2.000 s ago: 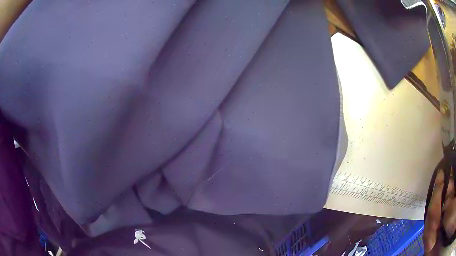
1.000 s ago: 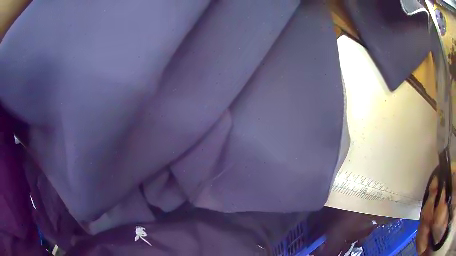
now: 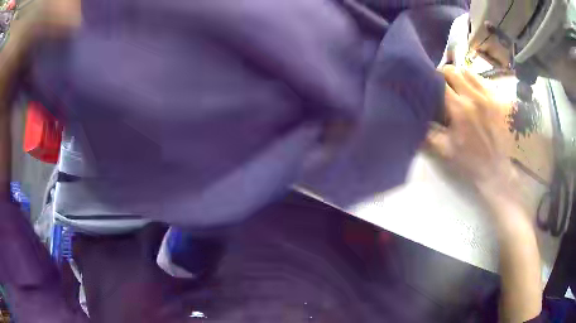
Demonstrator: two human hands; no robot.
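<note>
The dark purple-blue garment is spread in the air across the upper left and middle, blurred by motion, with a paler grey-blue fold along its lower edge. My right hand is over the white machine table, its fingers closed on the garment's right edge. My left hand is blurred and partly cut off at the top left, against the garment's upper left part; it appears to grip the cloth, but its fingers are not distinct.
The cream-white sewing machine head is at the top right. Black-handled scissors lie on the white table right of my right forearm. A red container and blue baskets are at the left. My dark-clothed lap is below.
The garment is lifted and turned, uncovering more table and the left side. Both hands have come into view. The view has shifted, and the machine head now shows at the top right.
</note>
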